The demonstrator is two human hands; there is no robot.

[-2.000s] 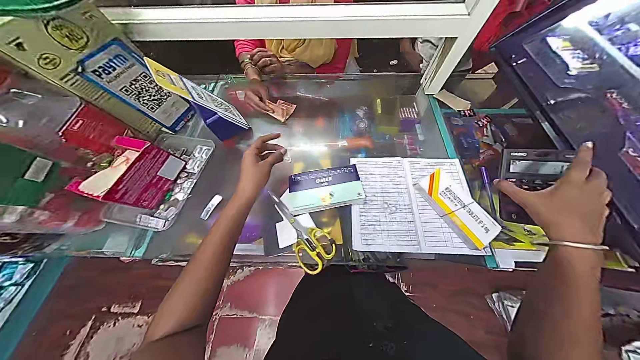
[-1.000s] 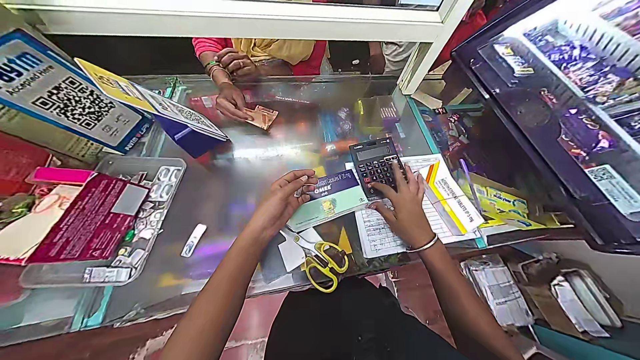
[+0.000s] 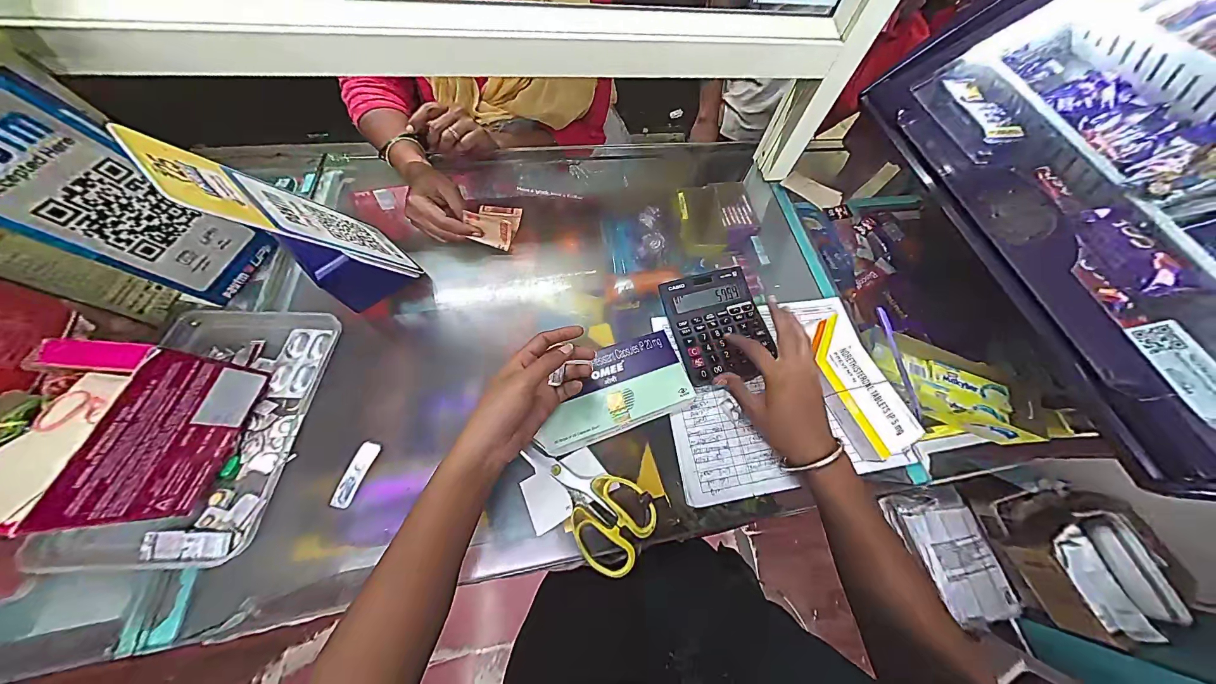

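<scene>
My right hand [image 3: 784, 394] rests over the lower keys of a black Casio calculator [image 3: 708, 309], which lies partly on an open ruled notebook [image 3: 727, 456]. Over the left end of a green and purple capsule box [image 3: 632, 389] is my left hand [image 3: 527, 394], fingers bent around a small silvery item [image 3: 568, 374] that I cannot make out. Yellow-handled scissors [image 3: 608, 518] lie below the box, beside a white paper piece [image 3: 546, 499]. A white and yellow tablet box [image 3: 860, 389] sits on the notebook, right of my right hand.
Across the glass counter [image 3: 446, 313] a person's hand [image 3: 437, 204] holds banknotes [image 3: 496, 226]. A plastic tray [image 3: 323, 351] of blister packs and payment-code stands [image 3: 323, 228] are at left. A display case [image 3: 1007, 218] is at right, with a purple pen [image 3: 898, 361] nearer.
My right hand and the calculator have come from the far right to beside the capsule box. The person's hand with the banknotes remains on the far side. The view has shifted.
</scene>
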